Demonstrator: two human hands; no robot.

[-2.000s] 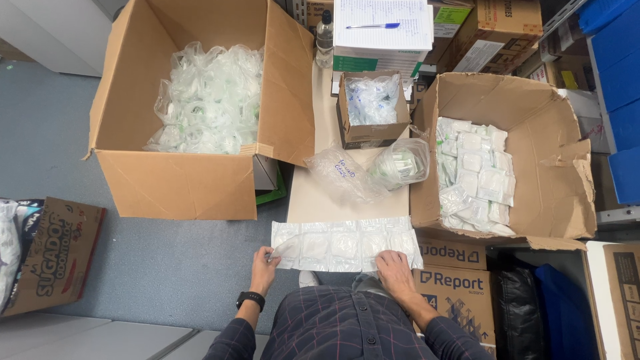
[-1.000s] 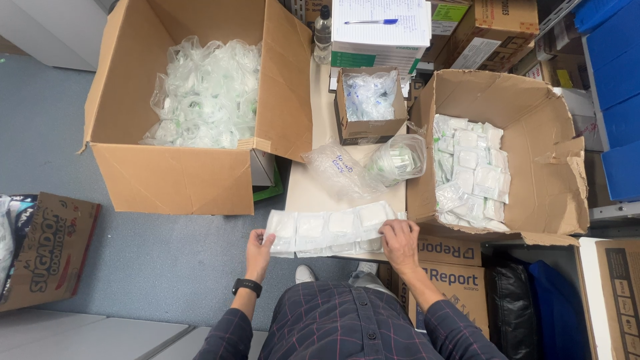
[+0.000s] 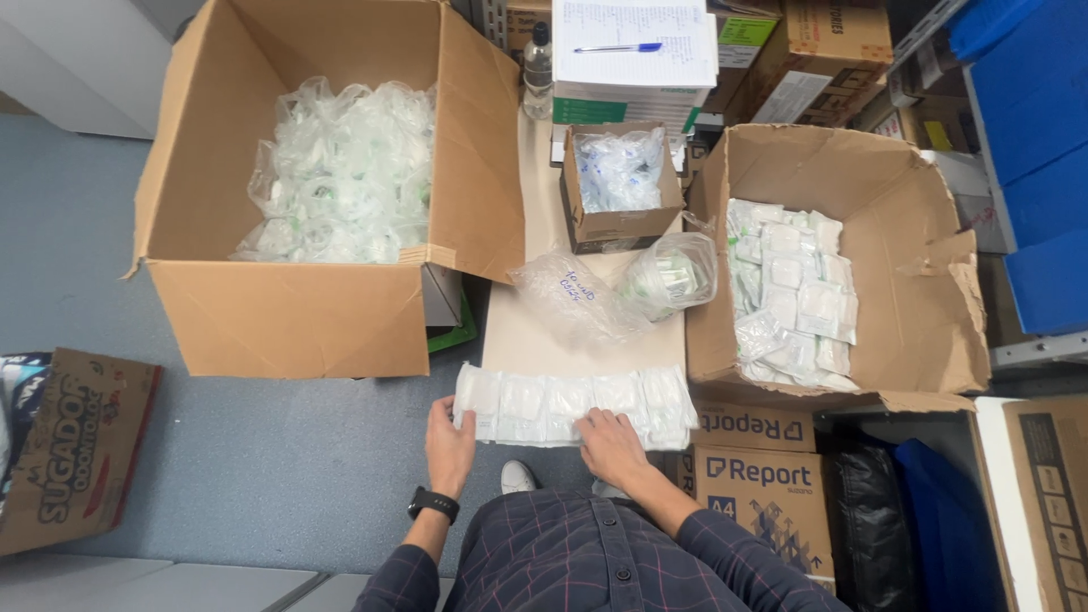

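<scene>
A row of joined white sealed packets (image 3: 568,408) lies at the table's near edge. My left hand (image 3: 450,442) pinches the left end of the row, fingers on its edge. My right hand (image 3: 612,444) rests with its fingers on the lower edge, right of the middle; its grip is partly hidden. Beyond the row, a clear plastic bag with handwriting (image 3: 571,293) lies beside an open plastic bag of packets (image 3: 676,276). A small cardboard box (image 3: 620,229) holds folded plastic bags. Loose white packets (image 3: 799,289) fill part of the cardboard box at the right.
A large cardboard box (image 3: 297,314) at the left holds filled clear bags. Behind the small box stand a bottle (image 3: 538,72) and a box topped by a written sheet and a blue pen (image 3: 618,48). Stacked cartons (image 3: 765,484) and blue bins (image 3: 1041,170) line the right.
My right hand has moved left along the packet row, from its right end to nearer the middle. The row, raised and narrower a second ago, now lies spread at the table's edge.
</scene>
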